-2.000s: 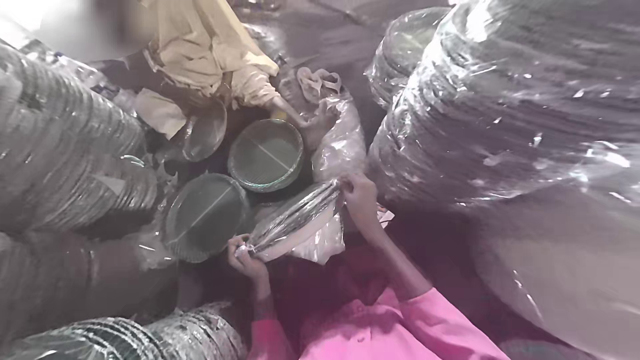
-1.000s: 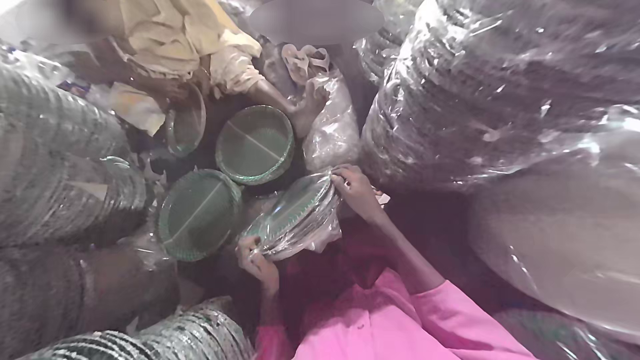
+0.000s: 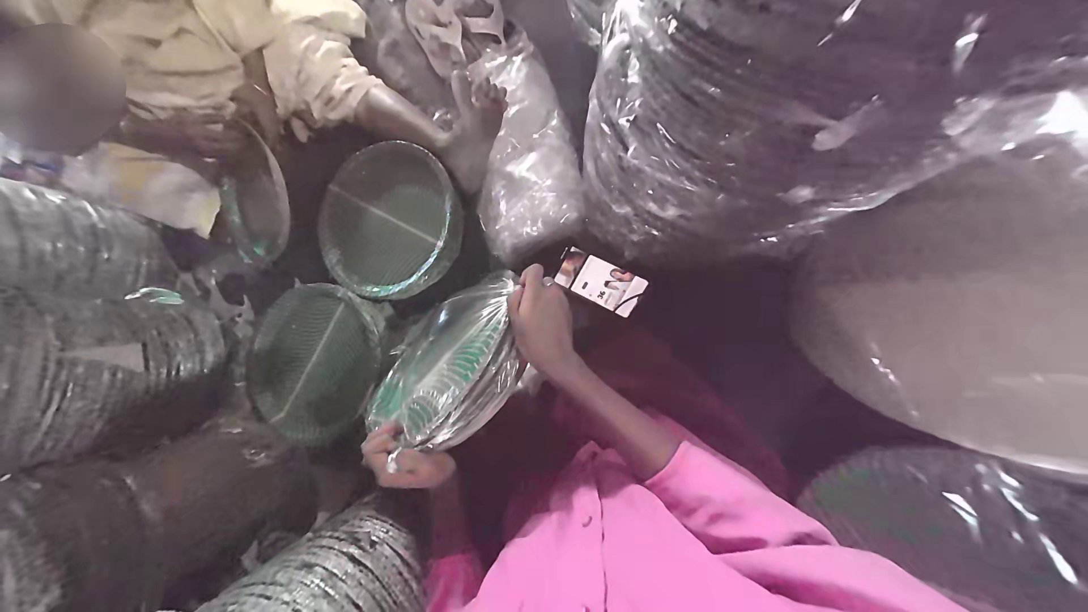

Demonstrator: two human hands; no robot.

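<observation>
My left hand [image 3: 404,459] grips the gathered lower end of a clear plastic wrap around a round green ribbed tray [image 3: 450,365]. At the upper right end of the same wrap, my right hand [image 3: 541,323] pinches the bunched plastic. The wrapped tray is tilted between both hands. Close to its left side lies a round green ribbed tray [image 3: 314,365] with a pale line across it, and another such tray [image 3: 389,219] is above that one. A phone with a lit screen [image 3: 602,282] lies just right of my right hand.
Plastic-wrapped stacks [image 3: 110,340] rise at the left, another [image 3: 340,561] at the bottom and a large one [image 3: 765,127] at upper right. A person in pale yellow clothes [image 3: 187,59] sits at upper left, a bare foot [image 3: 476,127] near a plastic-wrapped bundle [image 3: 531,170].
The plastic between my hands now wraps around the green tray more tightly than two seconds ago. The phone has come into plain view beside my right hand.
</observation>
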